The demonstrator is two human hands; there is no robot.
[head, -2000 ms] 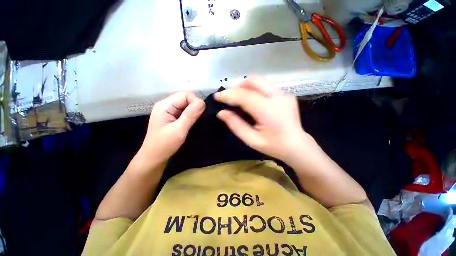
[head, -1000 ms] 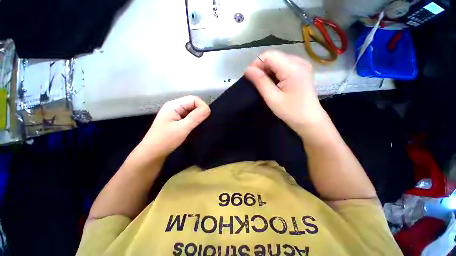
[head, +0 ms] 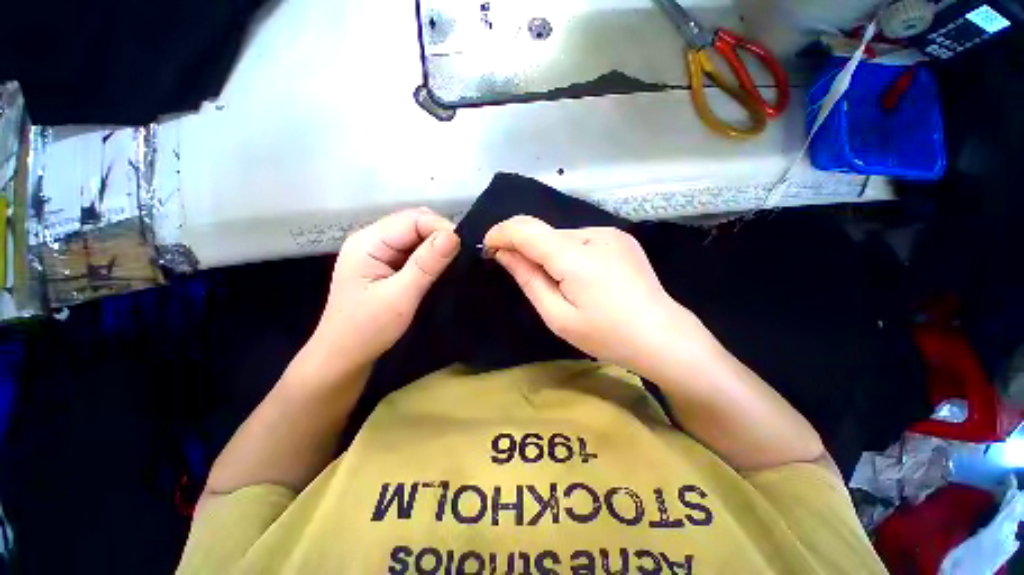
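The black garment piece (head: pixel 537 202) lies from my lap up over the table's front edge, with one corner pointing up onto the white top. My left hand (head: pixel 387 270) pinches its left edge between thumb and fingertips. My right hand (head: pixel 578 275) is just to the right, thumb and forefinger pinched on a small, thin, light pointed tool (head: pixel 483 247) at the fabric. The tool looks like a needle, but it is too small to be sure. Most of the fabric below my hands merges with the dark lap.
The worn white table (head: pixel 303 146) has the metal bed plate (head: pixel 539 67) at the back. Scissors with yellow and red handles (head: pixel 724 101) lie right of it. A blue plastic box (head: pixel 881 129) stands at the right, beside a dark keypad device (head: pixel 968 28). Black fabric (head: pixel 124 56) lies at the upper left.
My right hand, first near my left, moved up and right with the thin tool, then came back down beside my left hand. The fabric corner now shows above my hands. My left hand has barely moved.
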